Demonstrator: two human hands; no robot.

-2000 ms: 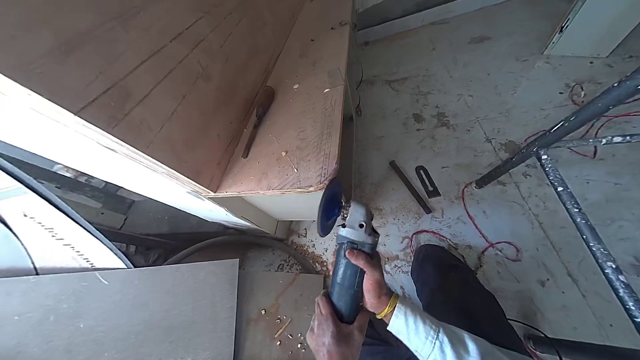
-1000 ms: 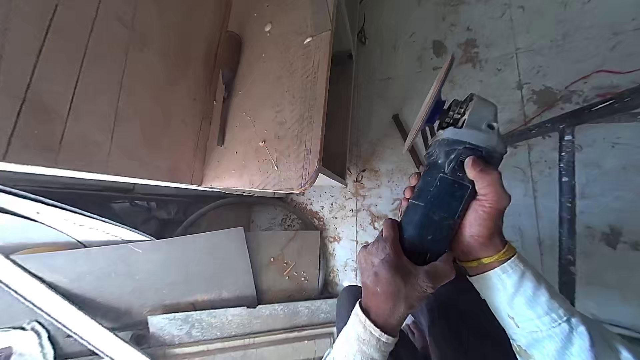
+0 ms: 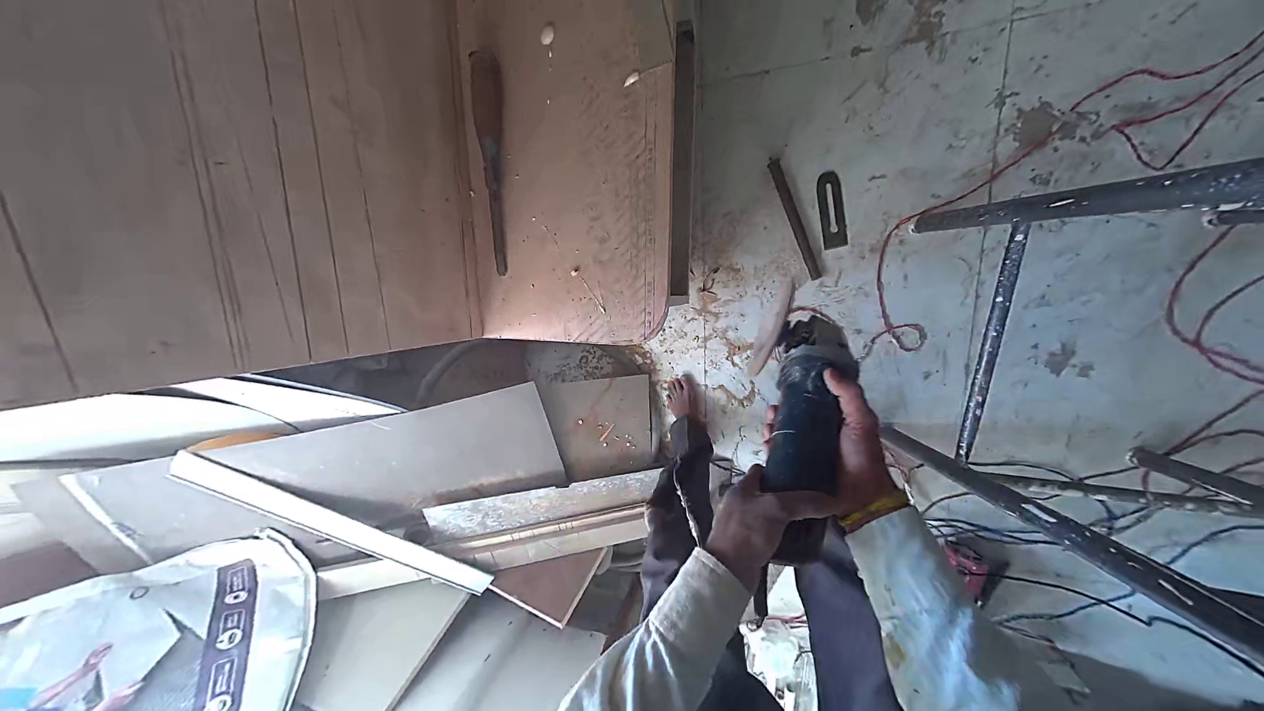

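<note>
Both my hands hold a dark angle grinder (image 3: 805, 425) at the lower centre. My left hand (image 3: 755, 523) wraps its rear body, while my right hand (image 3: 861, 444) grips its right side near the head. The grinder's disc (image 3: 772, 328) stands edge-on at the left of the head, apart from the rounded corner of a plywood panel (image 3: 592, 197). On that panel, by the upright boards, lies a wooden-handled chisel or similar tool (image 3: 489, 148). A dark metal bar (image 3: 795, 217) and a slotted metal plate (image 3: 832, 209) lie on the floor beyond the grinder.
Painted metal tube legs (image 3: 992, 336) and red cords (image 3: 894, 267) occupy the right side. Cut boards (image 3: 395, 444), a white strip (image 3: 326, 518) and a printed bag (image 3: 237, 632) lie at lower left. Wood chips litter the floor by the panel corner.
The grinder has moved away from the panel's corner, where it was two seconds ago, and is now lower than one second ago. Both hands have stayed on it. The view has shifted.
</note>
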